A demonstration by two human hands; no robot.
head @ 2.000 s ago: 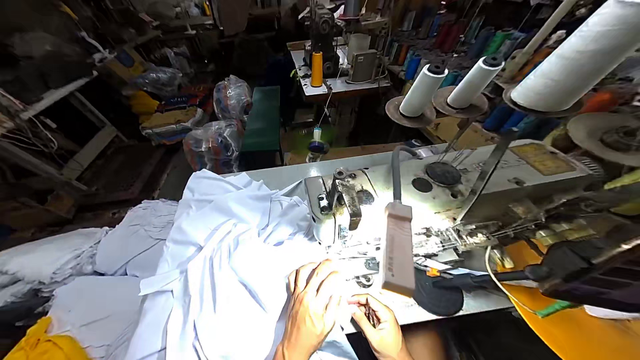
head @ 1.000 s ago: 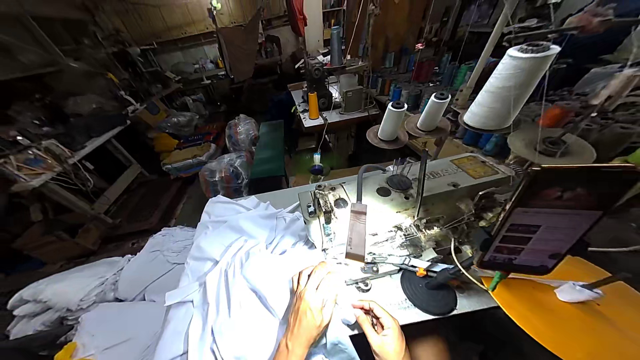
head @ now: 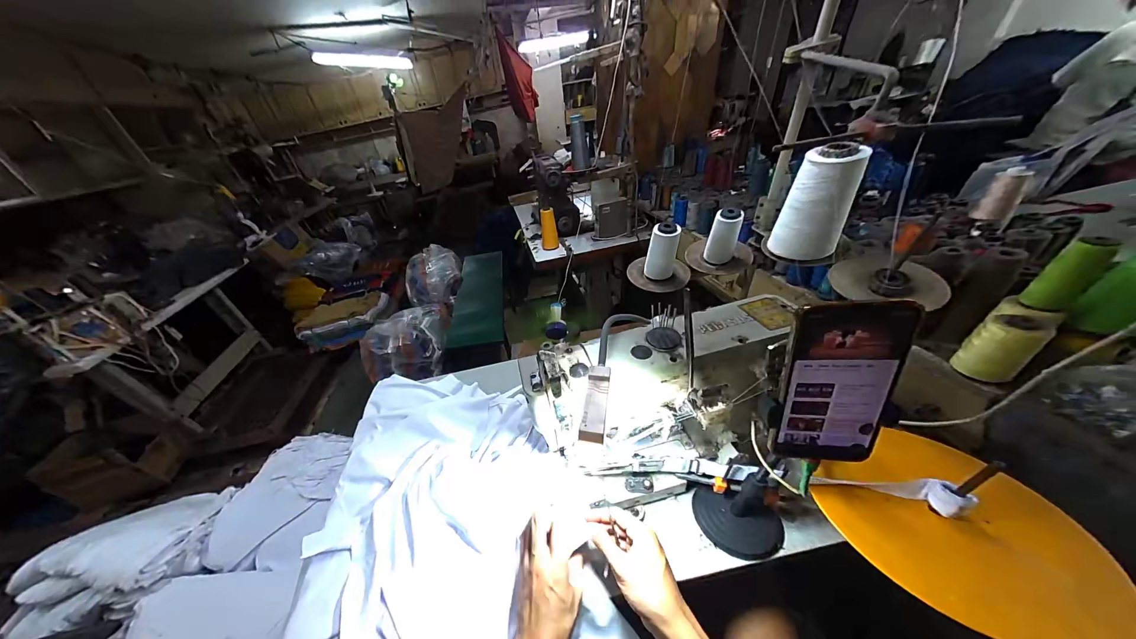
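Observation:
White fabric [head: 435, 497] lies heaped on the left of an industrial sewing machine [head: 719, 346] and its table. My left hand [head: 548, 568] rests on the cloth's right part, fingers pointing toward the machine; glare hides some of the fingertips. Close on its right, my right hand [head: 635, 559] has its fingers curled, with thumb and fingertips pinching the cloth's edge. Both hands are just in front of the needle area, where a lamp [head: 595, 404] shines brightly.
A phone [head: 843, 382] stands above a black round base [head: 738, 524]. At right is a yellow disc [head: 976, 550] with white tape. White thread cones [head: 818, 202] stand behind the machine. Folded white cloth stacks [head: 266, 506] lie at left; a second sewing machine [head: 577, 195] stands farther back.
The view has tilted up and turned right, bringing the phone and yellow disc fully into sight. Both hands stay close together at the cloth's edge, with small finger shifts.

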